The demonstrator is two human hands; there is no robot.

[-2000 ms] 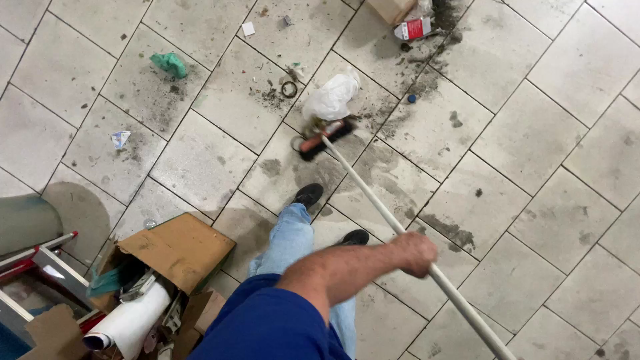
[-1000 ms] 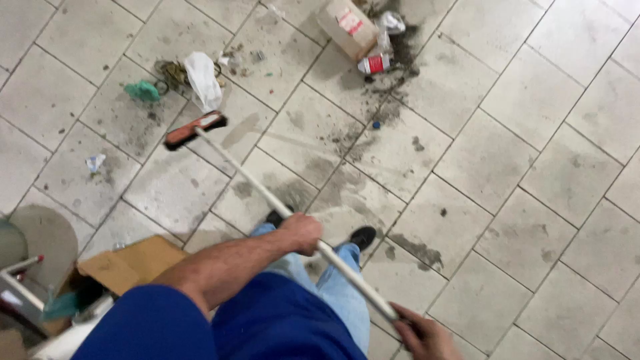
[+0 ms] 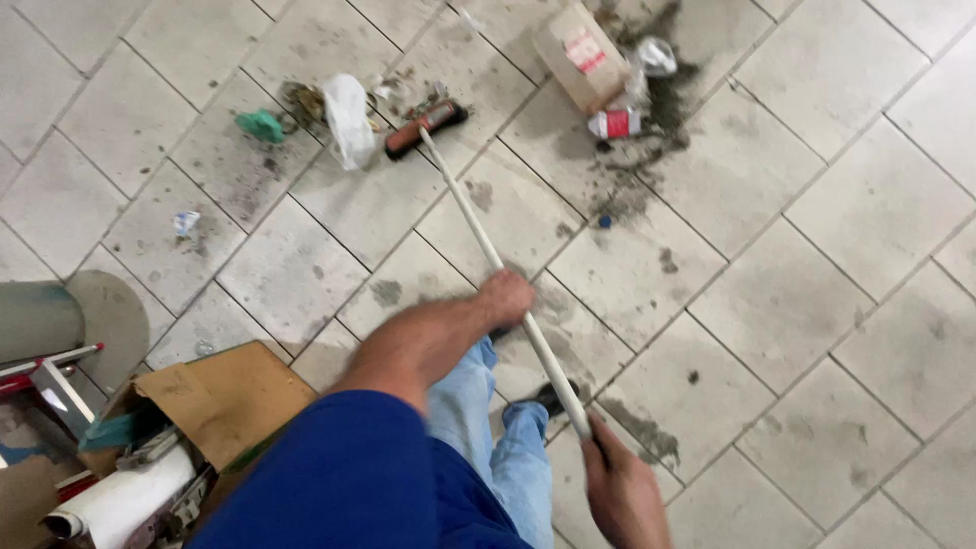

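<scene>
My left hand (image 3: 506, 297) is closed around the middle of a pale broom handle (image 3: 545, 354). Lower down, near the handle's end, my right hand (image 3: 621, 480) grips it too. The orange-and-black broom head (image 3: 425, 130) rests on the tiled floor at the upper middle. Just left of it lies a white plastic bag (image 3: 348, 122), with brownish debris (image 3: 306, 105) and a crumpled green piece (image 3: 260, 126) beyond. Small scraps and dirt lie against the far side of the broom head.
A cardboard box (image 3: 583, 57), a bottle with a red label (image 3: 614, 123) and dark dirt are at the top. A blue cap (image 3: 605, 222) lies nearer. An open carton (image 3: 229, 396), a white roll (image 3: 126, 496) and a grey bin (image 3: 38, 320) stand lower left.
The broom head has moved from the near left side of the white bag to its right side. My right hand, out of view two seconds ago, has come onto the handle.
</scene>
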